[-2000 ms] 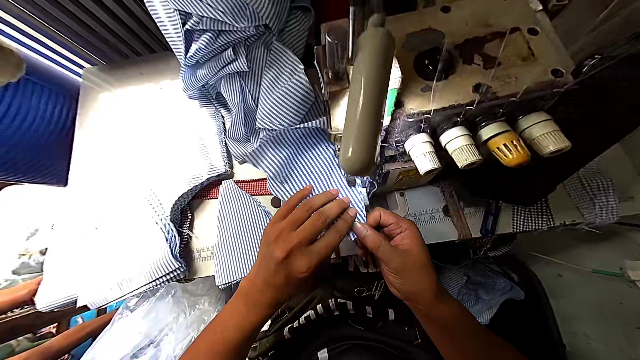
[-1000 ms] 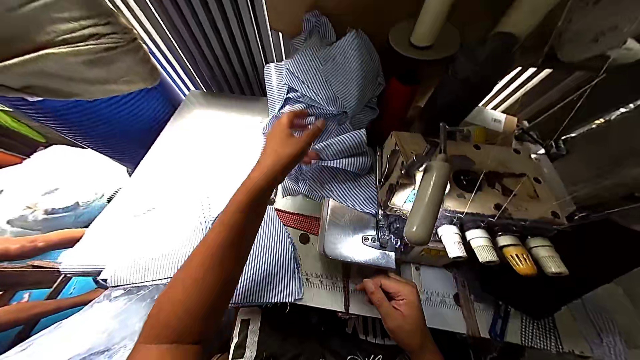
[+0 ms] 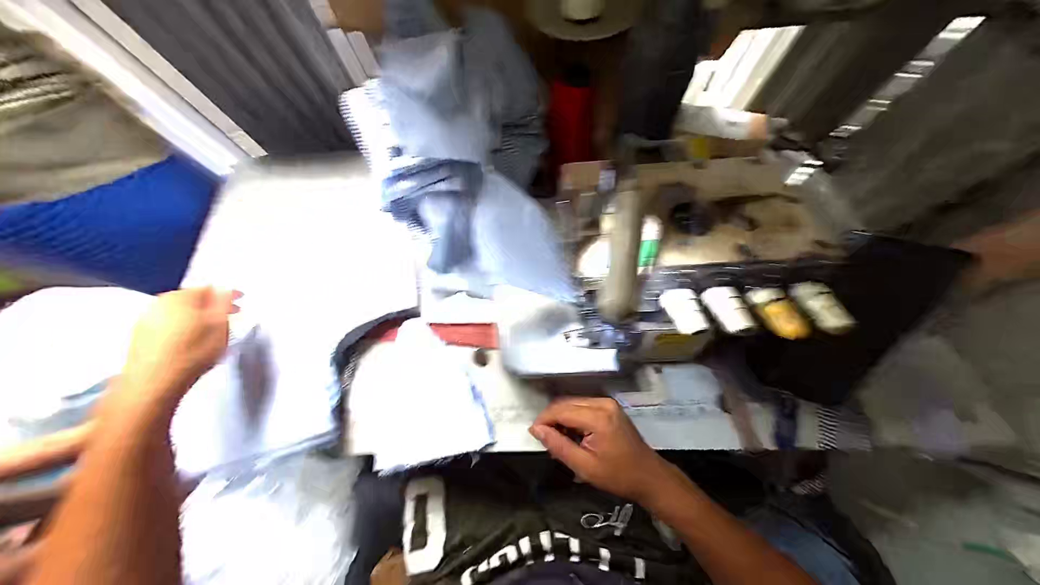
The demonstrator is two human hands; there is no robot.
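The view is blurred. My left hand [image 3: 183, 329] is over the white work surface at the left, beside striped fabric pieces [image 3: 276, 406]; whether it grips cloth I cannot tell. My right hand [image 3: 589, 443] rests near the front edge of the sewing machine's bed, fingers curled, with nothing visible in it. Between the hands lies a pale fabric piece [image 3: 422, 398]. A bundle of blue-and-white striped fabric [image 3: 487, 203] is heaped behind, running down to the machine's metal plate [image 3: 561, 357]. The industrial sewing machine [image 3: 731, 227] stands behind and right of my right hand.
Several tension knobs [image 3: 727, 310] line the machine's front. A blue woven material [image 3: 122, 223] is at the left. Another person's arm [image 3: 45, 451] reaches in at the lower left. A clear plastic bag [image 3: 268, 520] hangs below the surface, and a thread cone stand [image 3: 581, 20] is at the top.
My left hand has gone from the heaped striped fabric to the left side of the white surface. My right hand stays near the machine's front edge. Two seconds ago both hands were together on striped fabric.
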